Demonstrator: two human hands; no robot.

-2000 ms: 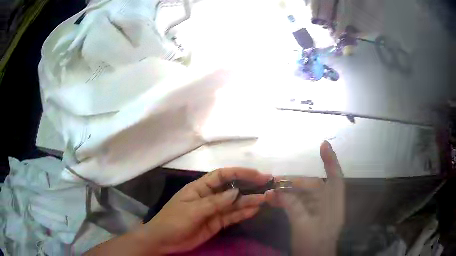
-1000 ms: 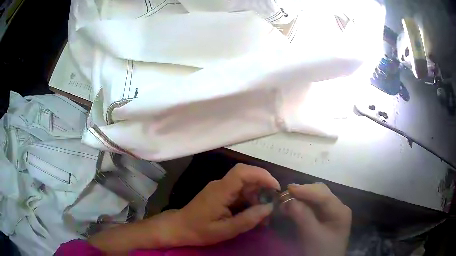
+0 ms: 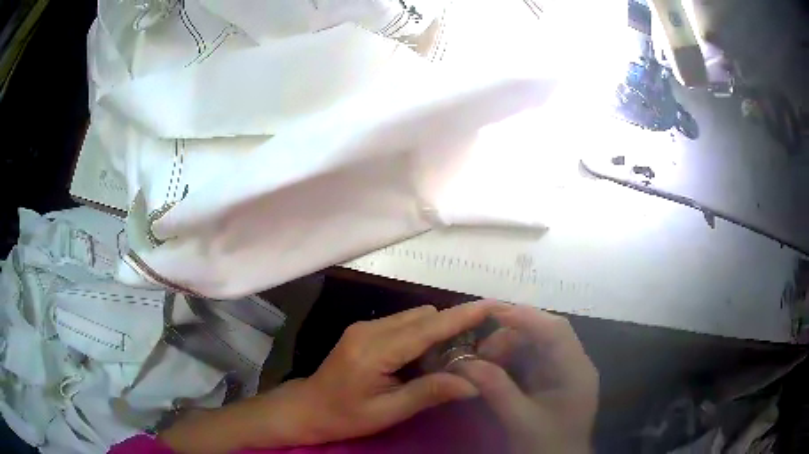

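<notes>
A small metal part (image 3: 459, 348), likely a bobbin or bobbin case, is held between both hands just below the table's front edge. My left hand (image 3: 381, 363) grips it from the left with thumb and fingers. My right hand (image 3: 541, 363) closes on it from the right with bent fingertips. The fingers partly hide the part, so its exact shape cannot be told. The white garment (image 3: 310, 177) with dark double stitch lines lies bunched on the white sewing table (image 3: 497, 262).
The presser foot area (image 3: 652, 97) is at the upper right under glaring light, beside the cream machine lamp (image 3: 679, 40). A dark seam line runs along the machine bed (image 3: 710, 182). A pile of white garments (image 3: 98, 328) is at the lower left.
Both hands have come closer together around the metal part, covering more of it. From two seconds ago to one second ago, the view swung so the garment and machine shifted right, then slightly back left.
</notes>
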